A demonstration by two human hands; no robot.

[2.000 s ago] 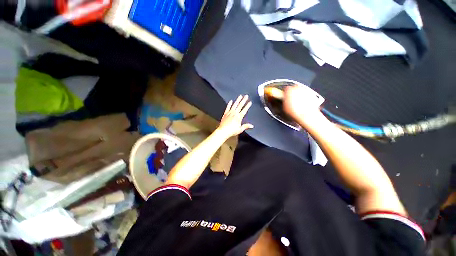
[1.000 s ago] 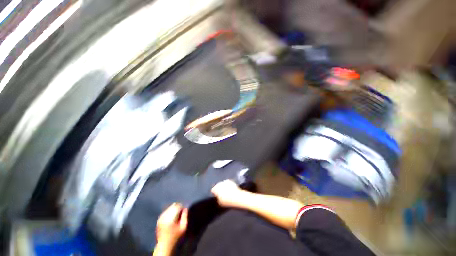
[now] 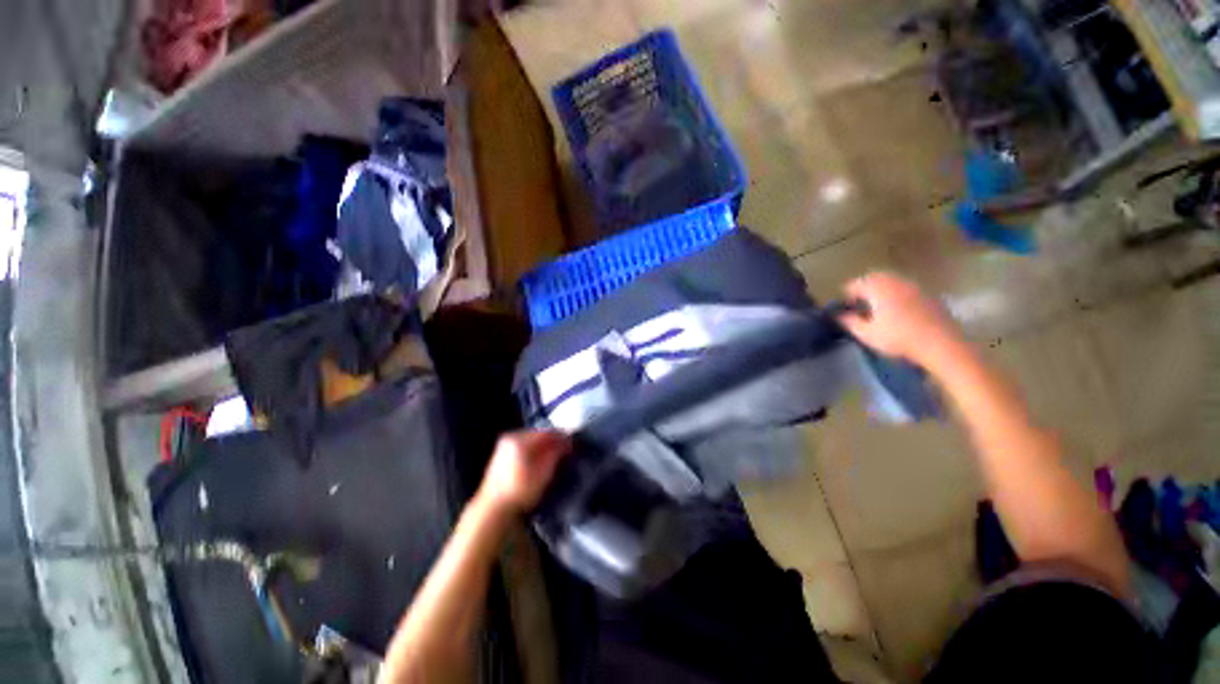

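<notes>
My left hand [image 3: 525, 468] and my right hand [image 3: 894, 318] each grip an end of a dark grey garment panel [image 3: 716, 374], stretched between them and blurred by motion. Its lower left part hangs down below my left hand. Behind it, grey and white garment pieces [image 3: 696, 325] lie on a blue plastic crate [image 3: 629, 271]. I cannot tell where the held panel ends and the pieces under it begin.
The black ironing table [image 3: 328, 515] is at the lower left, with the hose [image 3: 268, 601] on it. A large fabric bin [image 3: 488, 160] with dark and white pieces stands at the upper left. Another blue crate [image 3: 733, 147] stands on the tiled floor [image 3: 856, 521]. Machine legs show at the upper right.
The view has turned from the ironing table to the crates and floor. My right hand has left the iron. Both hands now hold a panel away from the table.
</notes>
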